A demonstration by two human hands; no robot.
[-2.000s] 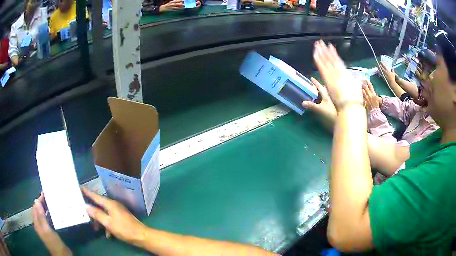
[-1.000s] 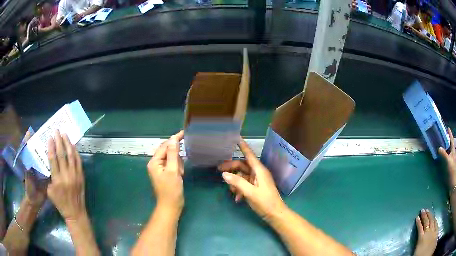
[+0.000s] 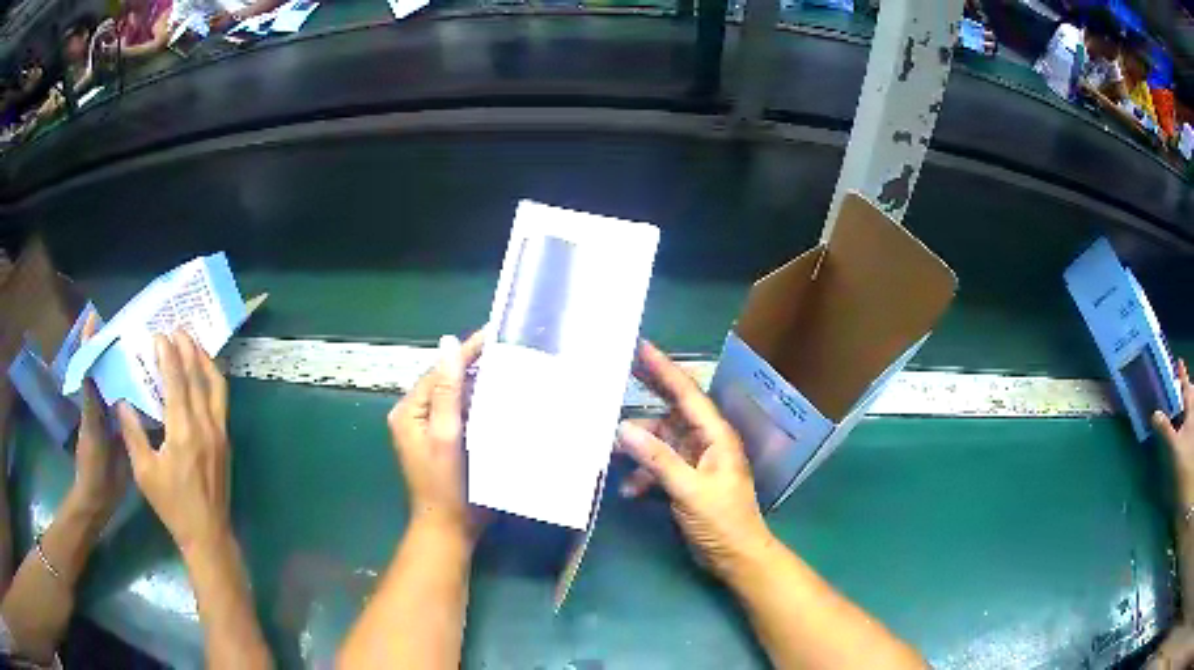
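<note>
A white printed carton [image 3: 560,380] is held up in the middle, its front panel with a grey cylinder-like picture facing me. A brown-edged flap sticks out at its lower end. My left hand [image 3: 439,425] grips its left edge, thumb up along the side. My right hand [image 3: 694,458] is at its right edge, fingers bent against or close behind it. A standing open carton [image 3: 786,412] is to the right of my right hand, its brown inside and raised lid flap showing.
A chipped white post [image 3: 897,111] rises behind the standing carton. A scuffed pale strip [image 3: 327,363] edges the green worktop [image 3: 917,537]. A neighbour's hands hold a carton [image 3: 164,327] at left; another hand holds a carton [image 3: 1126,334] at far right. People work opposite.
The held carton has turned from its open brown end to its front panel, and its flap now points down. Earlier my view was turned further right. The left neighbour's carton has shifted slightly.
</note>
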